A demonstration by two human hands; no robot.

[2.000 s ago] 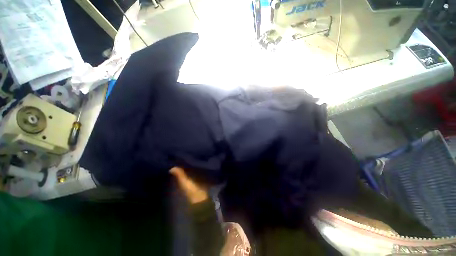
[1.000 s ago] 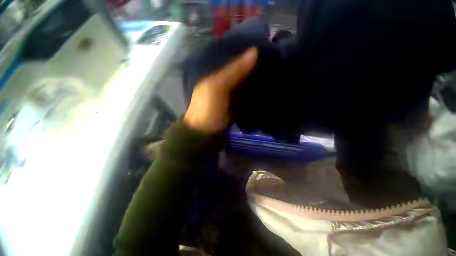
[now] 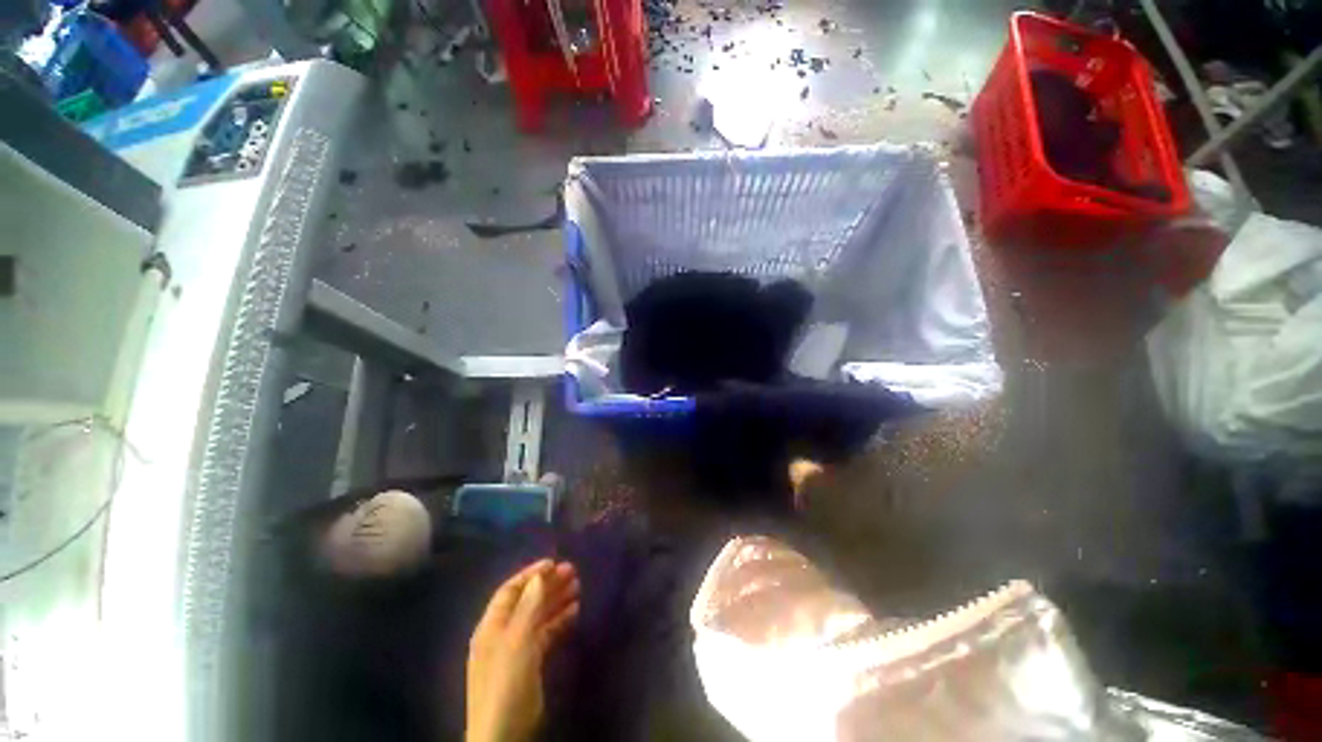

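A bundle of dark cloth (image 3: 711, 331) lies in a lined plastic basket (image 3: 631, 406) on the floor in front of me, and more dark cloth (image 3: 797, 413) hangs over its near rim. My left hand (image 3: 522, 631) is low in the picture, left of centre, fingers bent and close together, against dark material; whether it grips any is unclear. A small blurred skin-coloured patch beside the hanging cloth looks like part of my right hand (image 3: 808, 478); the rest is hidden or lost in the dark.
The sewing table (image 3: 247, 392) with its machine fills the left side, its metal stand (image 3: 384, 341) beside the basket. A red stool (image 3: 580, 65) stands behind. A red crate (image 3: 1080, 210) and a white sack (image 3: 1254, 341) are at right. Scraps litter the floor. A pale zipped item (image 3: 884, 660) is at the bottom.
The view has turned from the table to the floor on the right. The dark cloth that was raised in front of me is now low, in and over the basket. My left hand is lower.
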